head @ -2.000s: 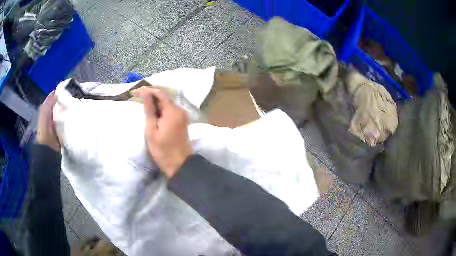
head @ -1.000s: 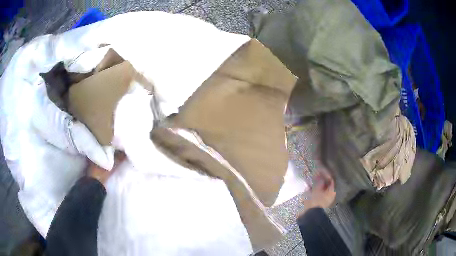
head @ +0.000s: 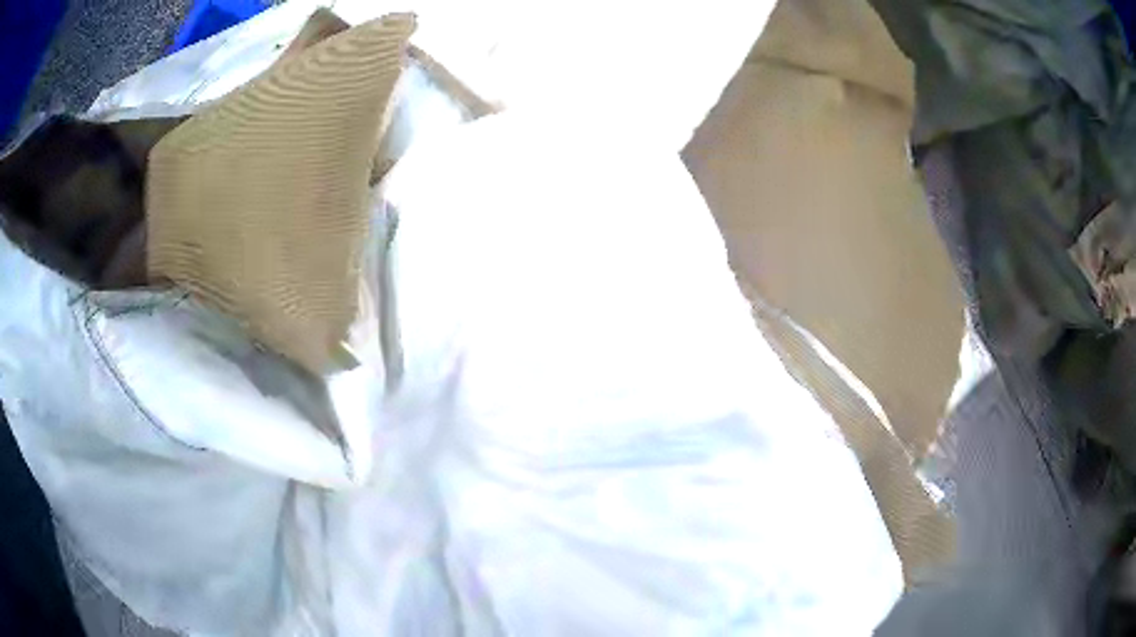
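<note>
A part-sewn garment piece lies spread and wrinkled across most of the view. Its white lining (head: 586,373) is uppermost. Ribbed tan shell fabric (head: 268,187) shows as a folded flap at the upper left, beside a dark opening. A larger flat part of the tan shell fabric (head: 828,212) shows at the right, with a narrow tan and white strip (head: 847,392) along its lower left edge. Neither my left hand nor my right hand can be seen. Whether a hand is hidden under the cloth cannot be told.
An olive garment pile (head: 1034,162) lies along the right side, with a bit of light tan cloth (head: 1102,268) at the right edge. Something bright blue (head: 214,23) shows at the top left. Grey speckled floor (head: 106,56) shows at the upper left.
The garment piece now looks larger and closer. Both hands, seen at its lower left and right a second ago, are out of sight. The blue crates at the right have mostly left the view.
</note>
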